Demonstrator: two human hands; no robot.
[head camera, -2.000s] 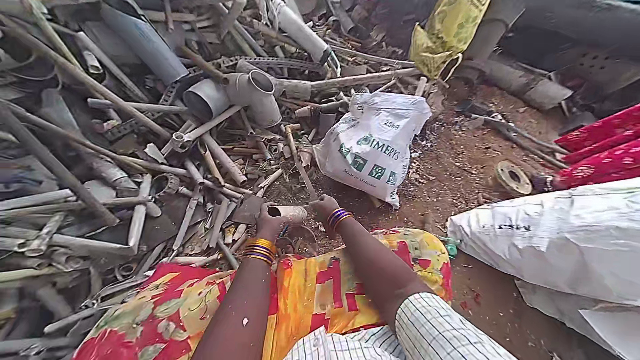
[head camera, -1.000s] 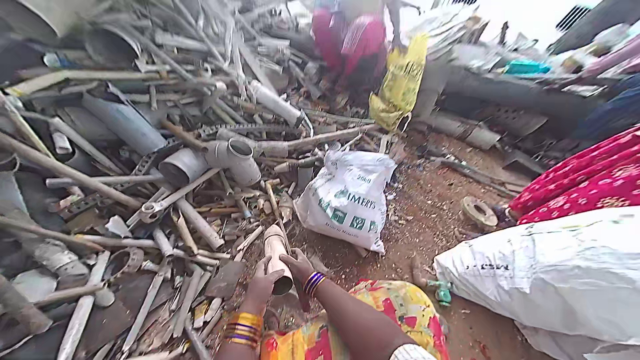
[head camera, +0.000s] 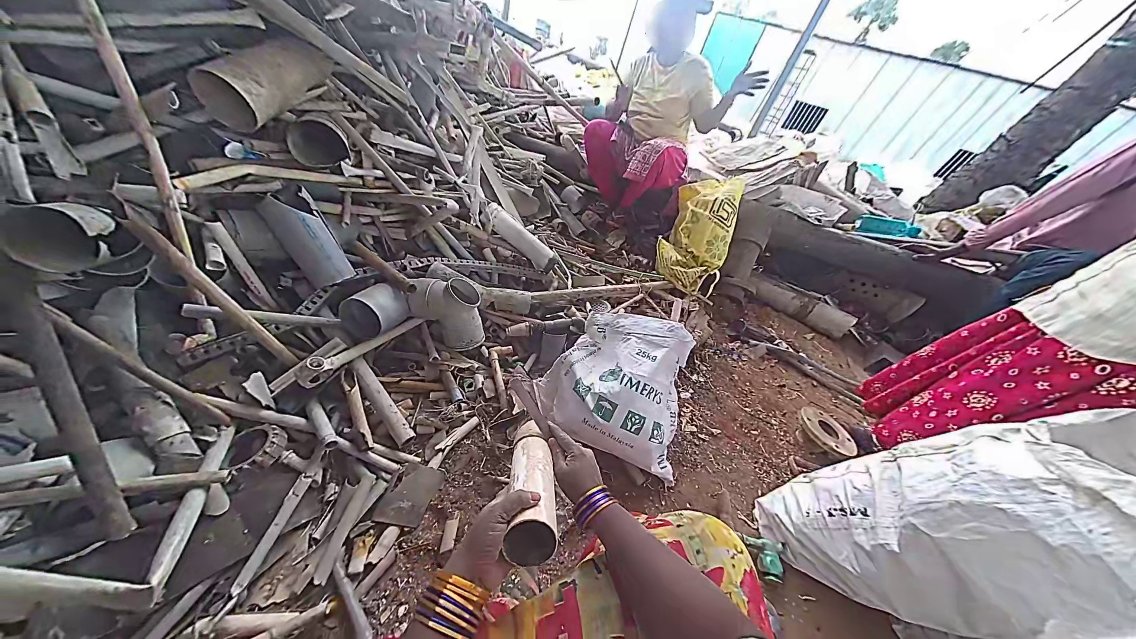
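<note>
A short, pale plastic pipe piece stands tilted in front of me, its open end toward me. My left hand grips its lower left side, thumb on the pipe. My right hand is at the pipe's upper right, its fingers around a thin, dark, blade-like tool that points up and away; its exact kind cannot be told. Just beyond my right hand, a filled white woven sack with green print rests on the soil.
Scrap plastic pipes and fittings are heaped left and ahead. A yellow bag lies near a person sitting low beyond. At right are a large white sack, a round flanged part and red patterned cloth.
The pipe piece has turned from lying crosswise between my hands to pointing away from me. The view has tilted up, bringing the person beyond fully into sight.
</note>
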